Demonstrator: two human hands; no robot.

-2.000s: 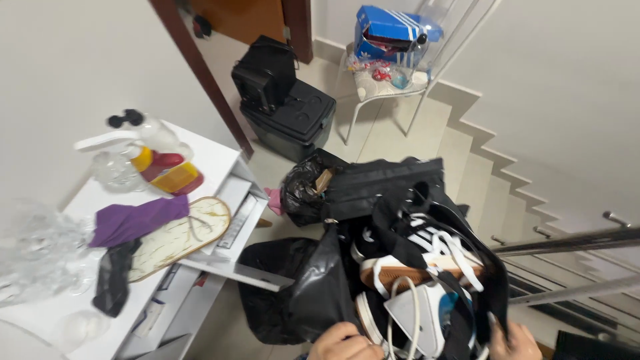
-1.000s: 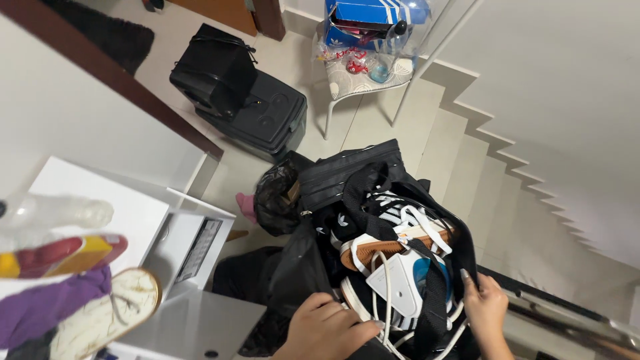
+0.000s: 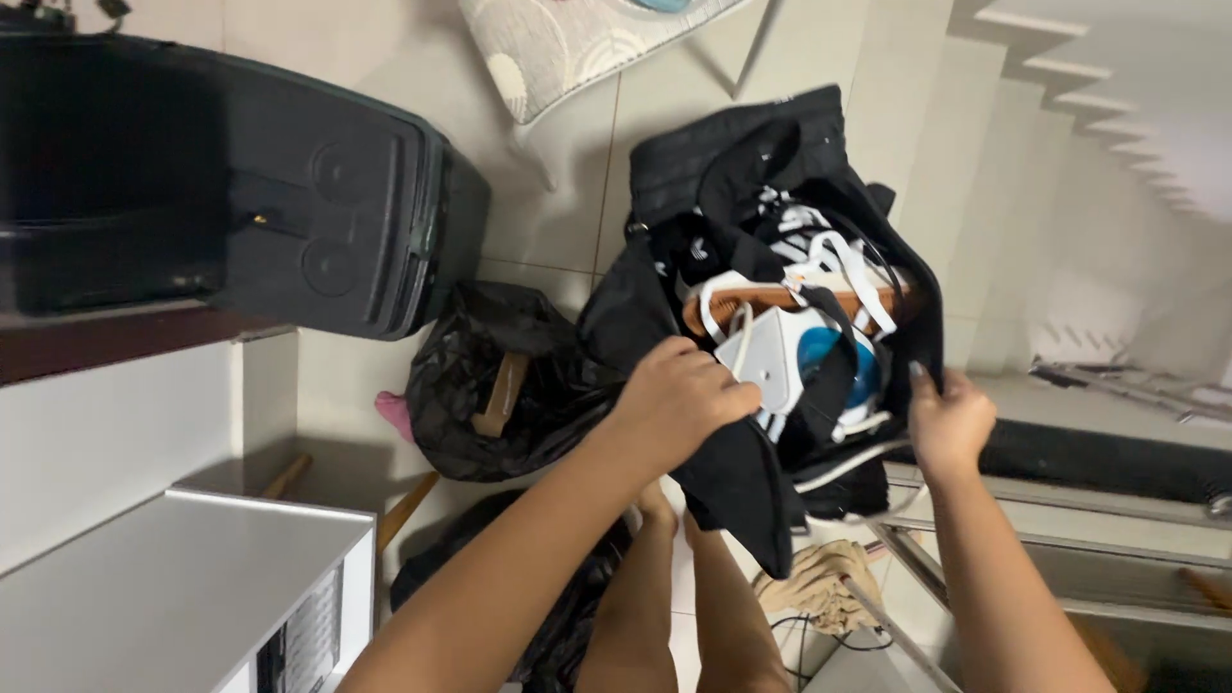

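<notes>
A black fabric bag (image 3: 736, 159) lies wide open in front of me, crammed with things. My left hand (image 3: 679, 395) is closed on the near left edge of its opening, and my right hand (image 3: 948, 419) grips the edge on the right. Inside are a black sneaker with white laces (image 3: 799, 236) and a brown sole, a white and blue item (image 3: 765, 366) that may be another shoe, black straps and a loose white cord (image 3: 852, 467). The bag's lower contents are hidden.
At left stand a dark lidded container (image 3: 356, 212) and a white shelf unit (image 3: 183, 577). A black plastic bag (image 3: 452, 385) holds a cardboard piece (image 3: 502, 395). A chair (image 3: 577, 48) is above, stairs (image 3: 1001, 183) and a metal railing (image 3: 1088, 549) at right, a beige cloth (image 3: 823, 587) below.
The view has shifted closer over the bag, and my legs now show. Both hands were at the bag's edges before. The shoes remain inside.
</notes>
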